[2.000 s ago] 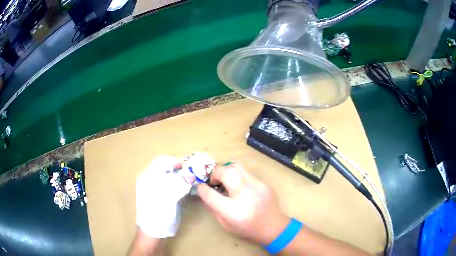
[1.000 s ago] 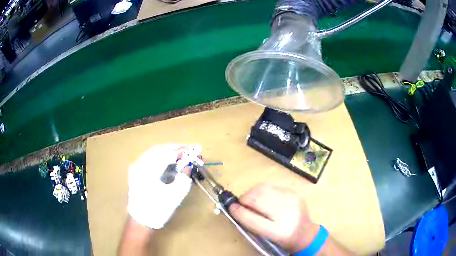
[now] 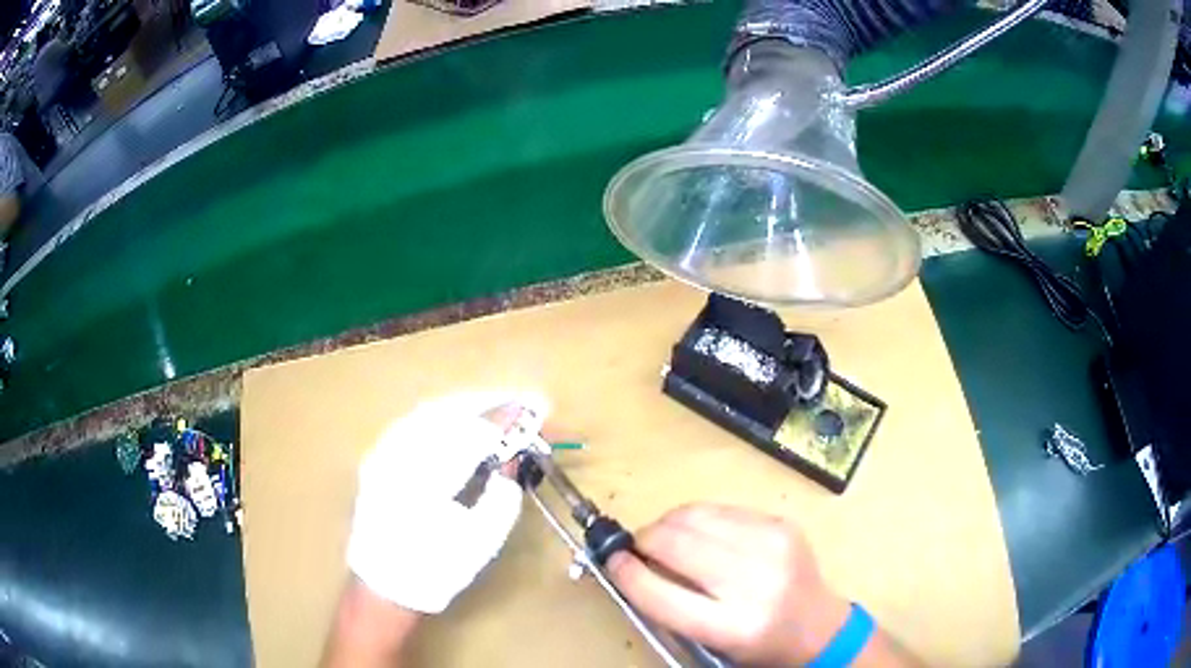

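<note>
My left hand [image 3: 438,502], in a white glove, holds a small wired assembly [image 3: 519,431] with white and dark parts above the tan work board [image 3: 340,392]. A short green wire sticks out to its right. My right hand [image 3: 725,581], bare with a blue wristband, holds the soldering iron [image 3: 605,535] with a thin pale tube alongside. The iron's tip end is at the assembly; exact contact cannot be told. The black iron stand [image 3: 738,379] is empty, with a yellowish cleaner pad [image 3: 823,437] in its tray.
A clear fume hood [image 3: 771,196] hangs above the stand. A pile of assemblies [image 3: 183,483] lies left of the board. The green conveyor [image 3: 392,209] runs behind. At right are a coiled black cable [image 3: 1025,255], a pale wire bundle [image 3: 1074,448] and a blue stool [image 3: 1143,607].
Two seconds ago the iron was in its stand and my right hand was at the assembly. The iron is now in my right hand, its tip end at the assembly.
</note>
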